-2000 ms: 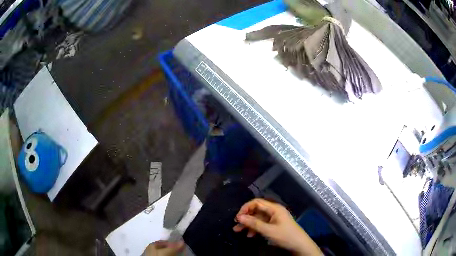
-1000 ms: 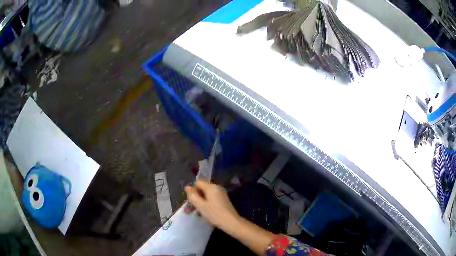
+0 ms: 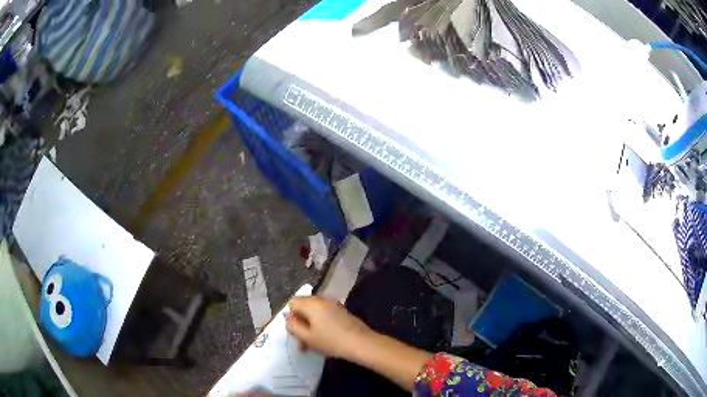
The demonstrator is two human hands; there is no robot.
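My right hand (image 3: 324, 326), in a floral sleeve, is over the upper end of a white board (image 3: 271, 360) at lap level. Its fingertips are close together and I cannot tell whether they pinch anything. A grey-brown fabric piece (image 3: 345, 267) lies just beyond the hand. Another pale piece (image 3: 353, 201) hangs at the blue basket (image 3: 283, 174). Only a sliver of my left hand (image 3: 252, 394) shows at the bottom edge. A fanned bundle of grey-brown pieces (image 3: 473, 43) lies on the white table (image 3: 496, 147).
A ruler strip (image 3: 419, 174) runs along the table edge. The sewing machine (image 3: 686, 132) and patterned fabric (image 3: 692, 248) are at the right. A blue eyed pouch (image 3: 75, 306) lies on a white sheet at the left. Paper strips (image 3: 255, 295) and a striped bundle (image 3: 97, 39) are on the floor.
My right hand has moved left onto the board's upper end. My left hand has dropped almost out of view. The long fabric piece that stood beside it no longer shows there. The view has shifted.
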